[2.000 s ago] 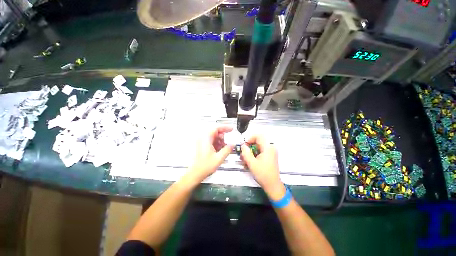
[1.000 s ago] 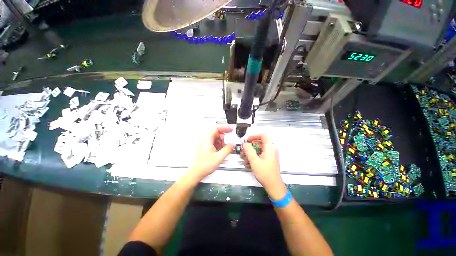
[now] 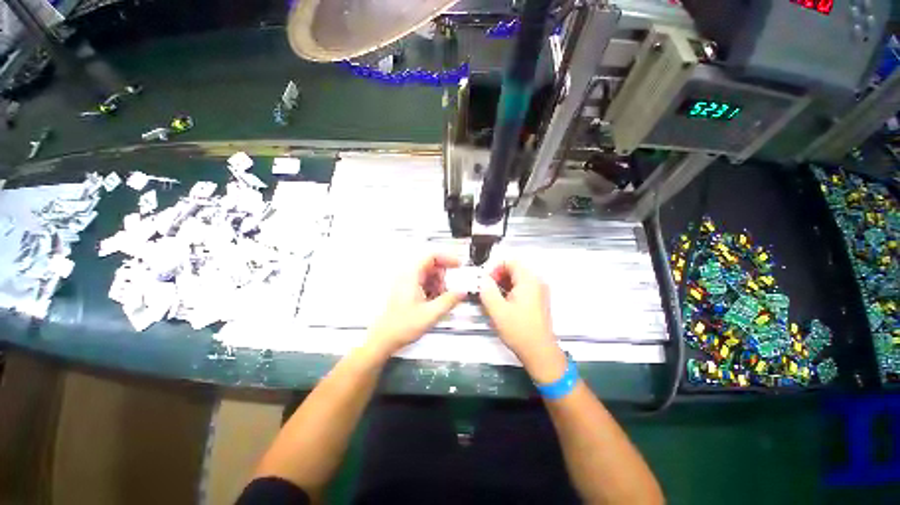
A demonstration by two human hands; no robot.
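My left hand (image 3: 412, 301) and my right hand (image 3: 515, 306) meet over the pale metal plate (image 3: 380, 212), under the tip of the upright black soldering iron (image 3: 503, 148). My left fingers grip a small white plastic part (image 3: 462, 280). My right thumb and finger pinch at its right side; what they hold is mostly hidden, and I cannot tell if it is a circuit board. The iron tip is just above the white part; whether it touches is unclear.
White plastic parts (image 3: 192, 252) lie heaped at left. A black tray (image 3: 760, 212) at right holds heaped circuit boards (image 3: 740, 316), with more boards beyond. The silver machine frame (image 3: 572, 99), counter display (image 3: 712, 108) and cream hood (image 3: 360, 28) stand behind. A cardboard box (image 3: 128, 424) is below left.
The iron rose slightly and came down again. The green board visible between my right fingers before no longer shows. The counter changed from 5230 to 5231. My hands stay nearly in place.
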